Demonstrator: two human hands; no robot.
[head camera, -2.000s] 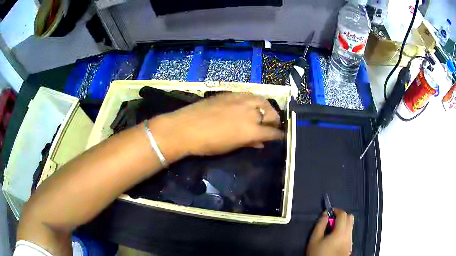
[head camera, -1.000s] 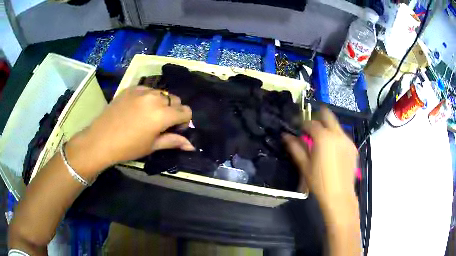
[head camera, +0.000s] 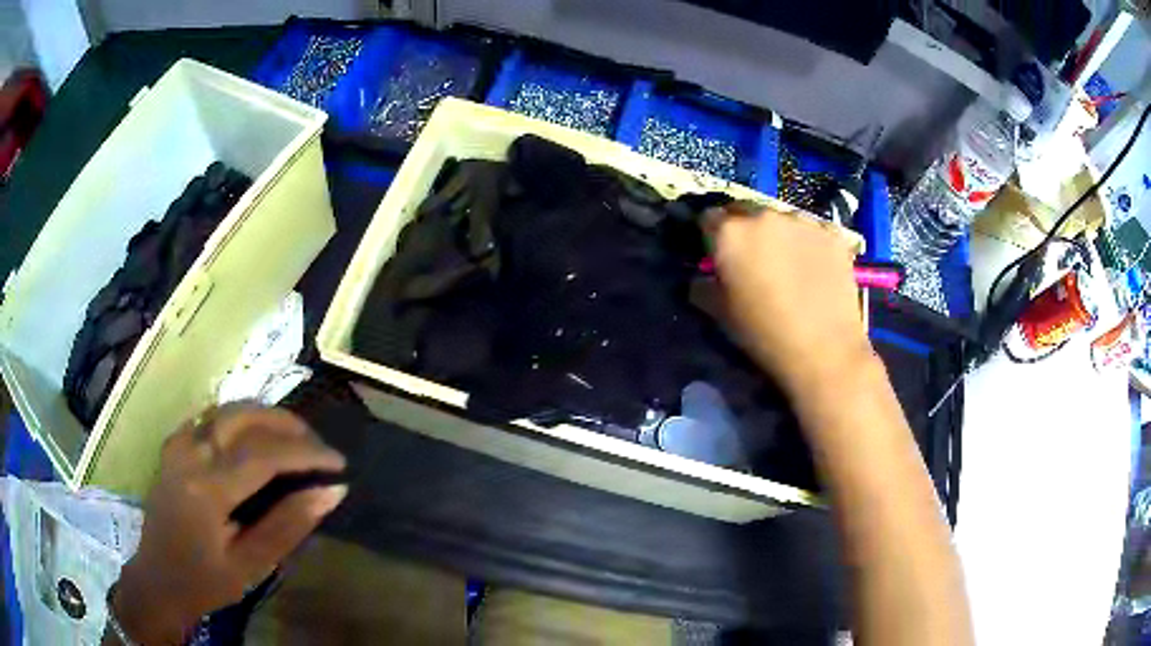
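Observation:
My right hand (head camera: 789, 284) is closed around a pink-handled knife (head camera: 877, 275), over the right back part of the large cream bin (head camera: 442, 398). Its fingertips are at the heaped black parts (head camera: 555, 278), and the blade is hidden. My left hand (head camera: 246, 505) is in front of the second cream bin (head camera: 259, 246), lower left, thumb and fingers curled towards each other. A dark shape shows between them; I cannot tell if it is a held part or the dark background. Paler grey parts (head camera: 701, 429) lie near the large bin's front edge.
The second bin, angled at the left, holds black parts. A crumpled white bag (head camera: 269, 353) lies between the bins. Blue screw trays (head camera: 688, 141) run behind. A water bottle (head camera: 959, 177), red can (head camera: 1050, 313) and dark corded tool (head camera: 1003, 309) are right. Printed paper (head camera: 76, 568) shows lower left.
My left hand has left the large bin and moved to the lower left. My right hand, first beside the bin, has moved over its right back part with the knife. The view has shifted.

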